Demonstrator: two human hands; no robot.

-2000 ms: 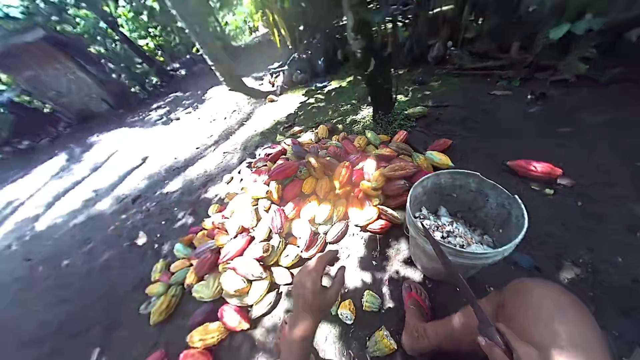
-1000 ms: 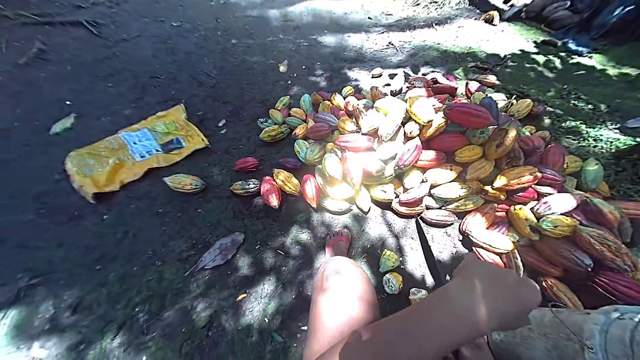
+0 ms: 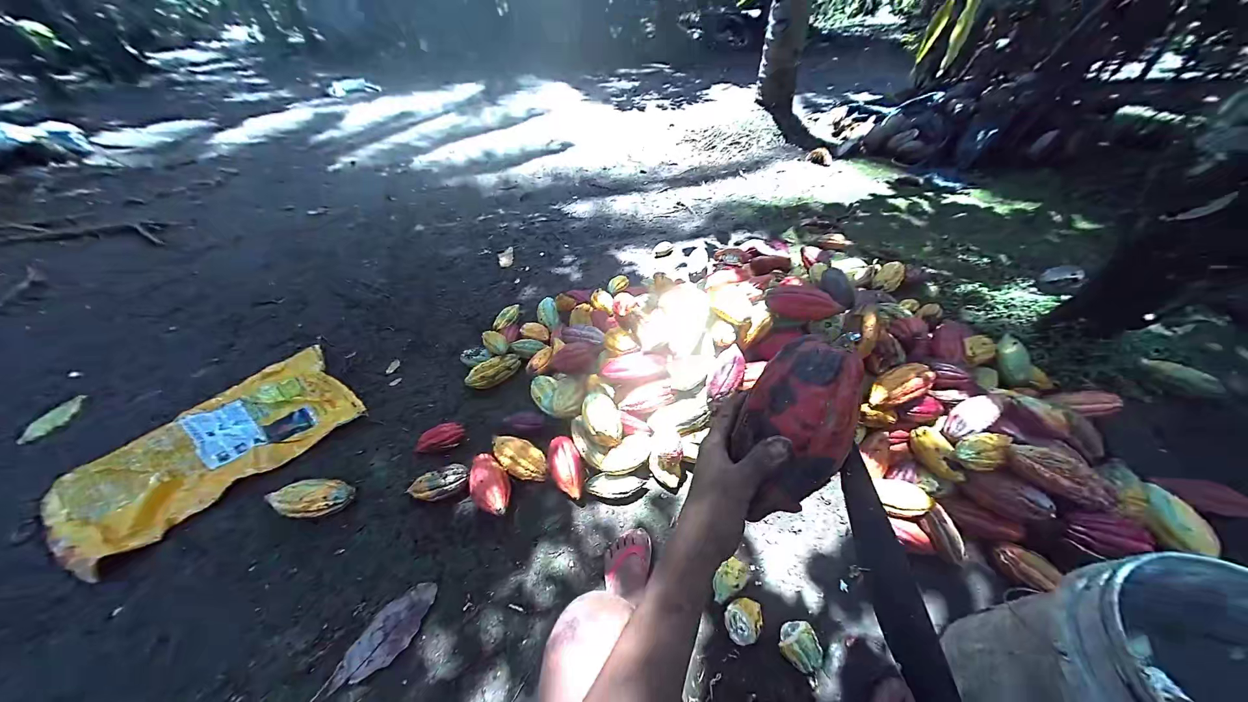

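My left hand [image 3: 741,468] holds a large red cacao pod with dark patches [image 3: 804,409] in front of the heap of cacao pods [image 3: 643,400]. Close to the right side of the held pod is the tip end of a machete blade [image 3: 892,575], which slants down to the bottom edge. Its handle and my right hand are out of view. Several cut pod pieces [image 3: 744,621] lie on the soil below my left hand. At the lower right stands a worn pail [image 3: 1033,624], partly cut off by the frame; its contents are hidden.
A yellow plastic sack [image 3: 127,497] lies flat on the ground at the left, with a single pod [image 3: 311,498] near it. My foot in a sandal [image 3: 629,561] is before the heap. A tree trunk [image 3: 782,58] and a dark pile [image 3: 936,132] stand farther back.
My left hand, empty two seconds ago, now holds the red pod. One second ago it reached across to the right side of the heap. The view has swung left since the oldest frame.
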